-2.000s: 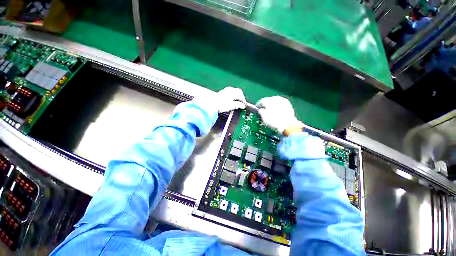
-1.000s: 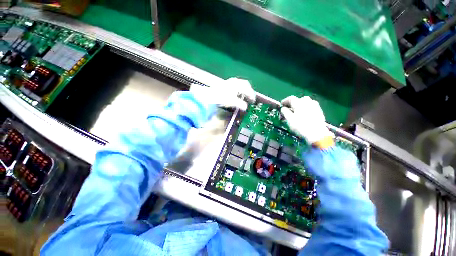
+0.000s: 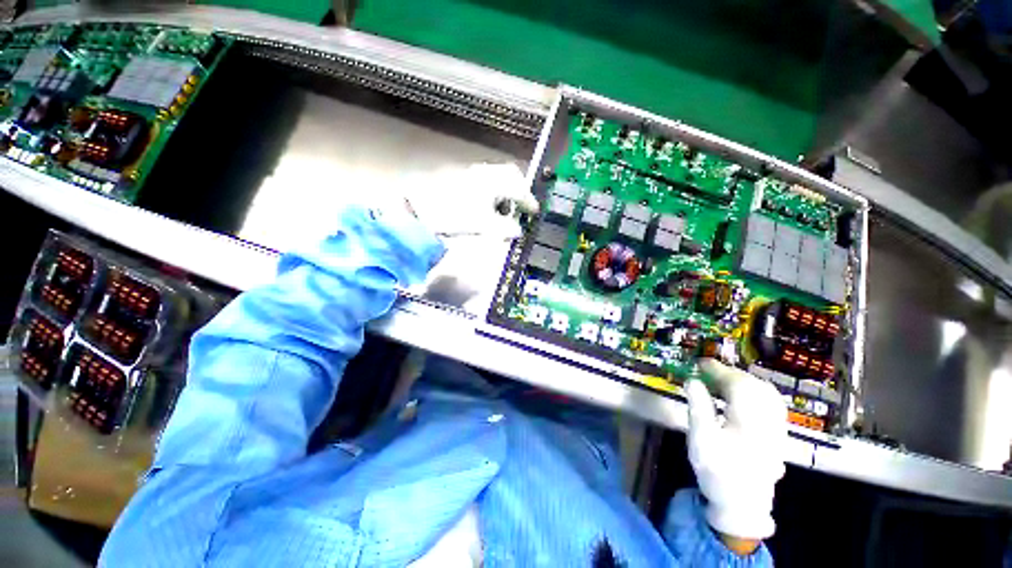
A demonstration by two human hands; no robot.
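Note:
A populated green circuit board (image 3: pixel 655 183) lies in a thin grey carrier frame (image 3: pixel 710 129) on the conveyor in front of me. It bears a round toroidal inductor, grey blocks and a black inductor with copper windings. My left hand (image 3: pixel 475 205), white-gloved and blurred, has its fingertips at the frame's left rim; whether they grip it is unclear. My right hand (image 3: pixel 735 438), also gloved, has thumb and fingertips at the frame's front edge, over the board's lower right part. The underside of that contact is hidden.
Another populated board (image 3: pixel 167 83) lies on the conveyor (image 3: pixel 333 155) at the far left. Below it, a clear blister tray (image 3: pixel 83 333) holds several copper-wound inductors above brown cardboard (image 3: pixel 89 466). A green shelf surface (image 3: pixel 666 50) stands behind the conveyor.
My right hand has moved from the frame's far rim to its front edge, uncovering the board's right part. My left hand has moved down to the left rim. The camera view has shifted.

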